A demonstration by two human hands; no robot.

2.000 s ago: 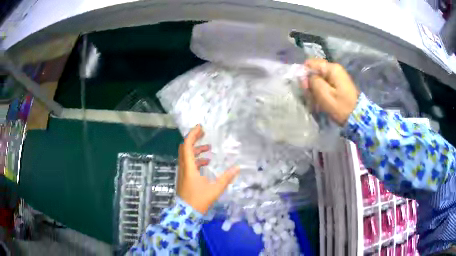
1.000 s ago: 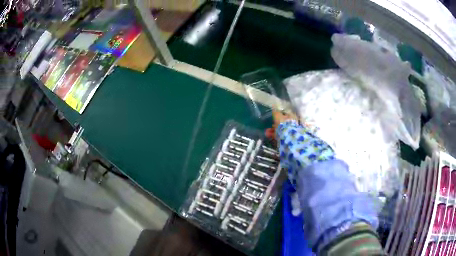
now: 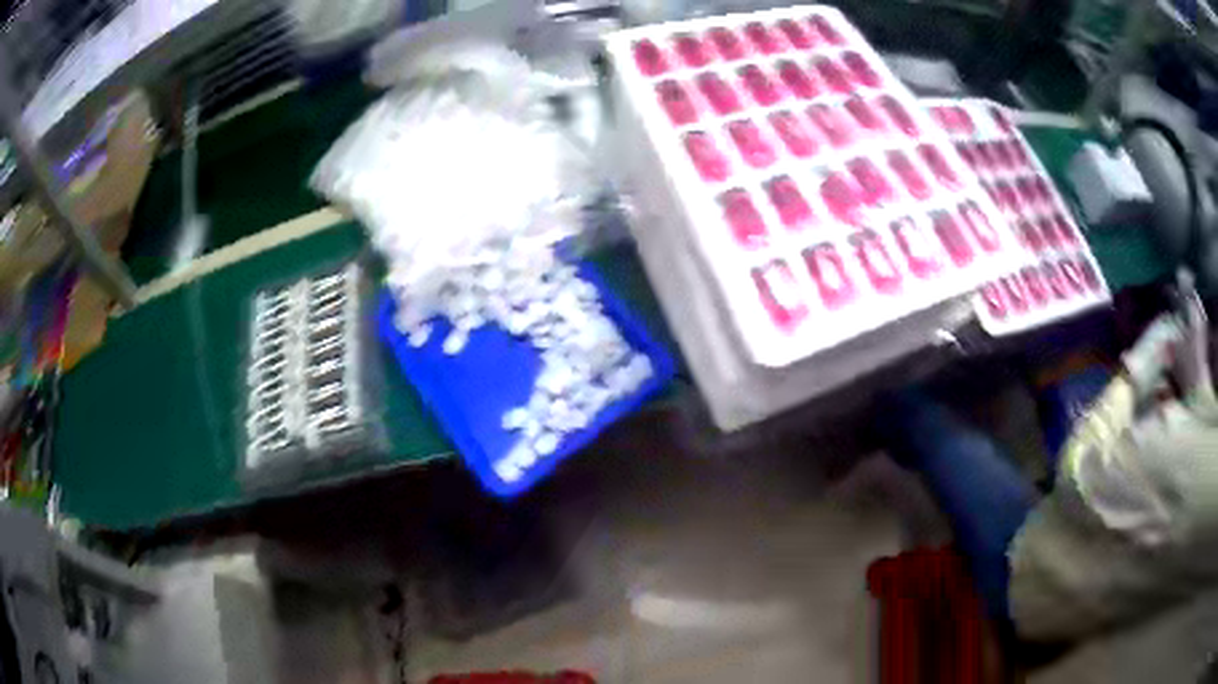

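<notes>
Neither of my hands is in the picture. A blue parts bin (image 3: 461,381) sits at the bench's front edge with loose white heads (image 3: 574,354) over its right and upper parts. The open bag of white heads (image 3: 461,167) lies against the bin's back, its mouth towards the bin. Left of the bin is a clear blister tray (image 3: 305,368) with two rows of assembled polishing bits. Right of the bin stands a tall stack of white trays of pink pieces (image 3: 801,174).
A second tray of pink pieces (image 3: 1022,214) lies behind and right of the stack. A person in a light top (image 3: 1122,535) is at the lower right, beside a red stool (image 3: 922,615). Another red stool top shows at the bottom edge. The green bench (image 3: 134,428) runs left.
The view has swung right and back, bringing the whole blue bin, both pink tray groups and the person into sight. The hand and sleeve seen over the bench are gone from view.
</notes>
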